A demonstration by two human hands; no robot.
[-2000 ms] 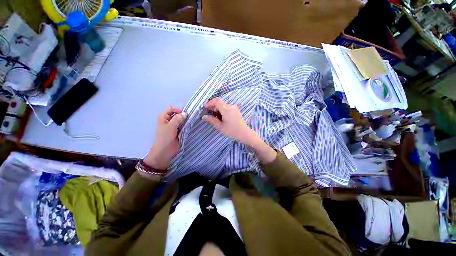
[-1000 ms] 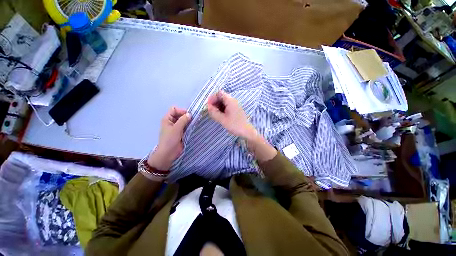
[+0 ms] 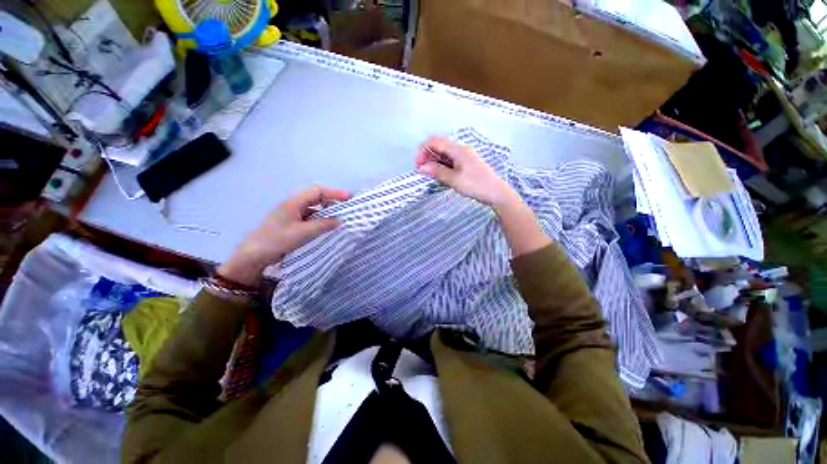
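A striped shirt point(image 3: 408, 249) lies bunched on the pale table in front of me, its near edge hanging towards my lap. My left hand point(image 3: 295, 227) grips the left end of its striped edge between thumb and fingers. My right hand point(image 3: 462, 172) is at the upper part of the same edge, thumb and fingers pinched together at the cloth. The edge runs fairly straight between the two hands. Whether a small tool is in my right hand cannot be seen. The rest of the shirt lies bunched to the right, partly behind my right forearm.
A black smartphone point(image 3: 185, 167) with a white cable lies at the left. A blue-capped bottle point(image 3: 230, 68) and a yellow-rimmed fan point(image 3: 218, 16) stand at the far left. Papers point(image 3: 653, 186) and cluttered supplies point(image 3: 698, 308) are at the right. A bin of garments point(image 3: 45, 340) is lower left.
The view has shifted. My hands have moved apart, with the shirt edge now stretched between them at a flatter slant. The white label on the shirt no longer shows.
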